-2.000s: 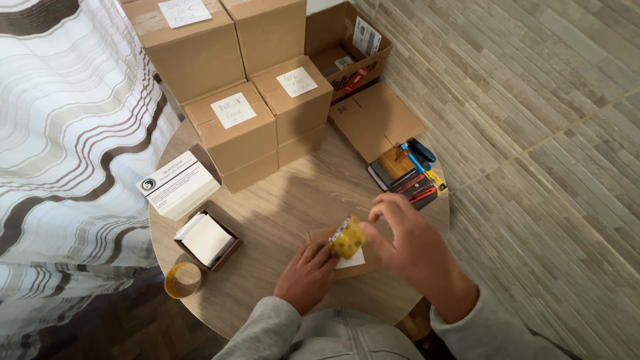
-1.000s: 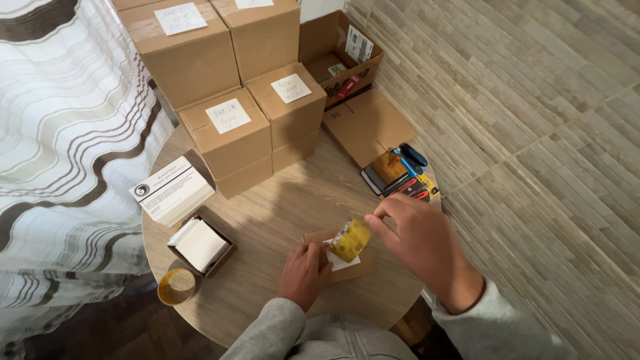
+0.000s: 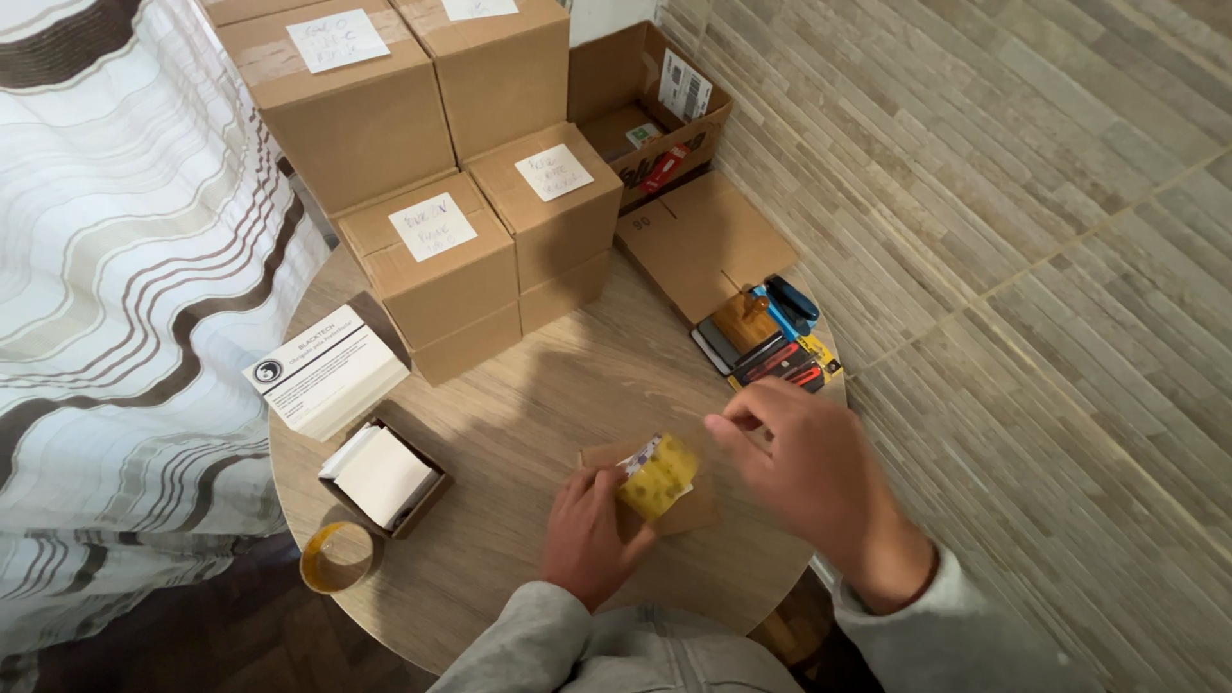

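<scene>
A small yellow plastic packet [image 3: 664,479] is tilted above a flat piece of brown cardboard [image 3: 695,512] near the front of the round wooden table. My left hand [image 3: 589,525] holds the packet's left edge between thumb and fingers. Part of a white paper shows under the packet. To the right of it my right hand [image 3: 789,462] is raised, fingers curled with thumb and fingertips near each other; nothing is visible between them, and it does not touch the packet.
Stacked cardboard boxes [image 3: 443,289] bear handwritten labels. Behind stands an open carton [image 3: 674,144]. Right of it lie a cardboard sheet [image 3: 707,241], a stamp [image 3: 756,306], a blue stapler [image 3: 792,303] and markers. On the left are printed cards [image 3: 332,371], a small box of papers [image 3: 423,510] and a tape roll [image 3: 313,558].
My right hand was beside the packet's right edge and is now a little farther from it. My left hand stays at the packet's left side.
</scene>
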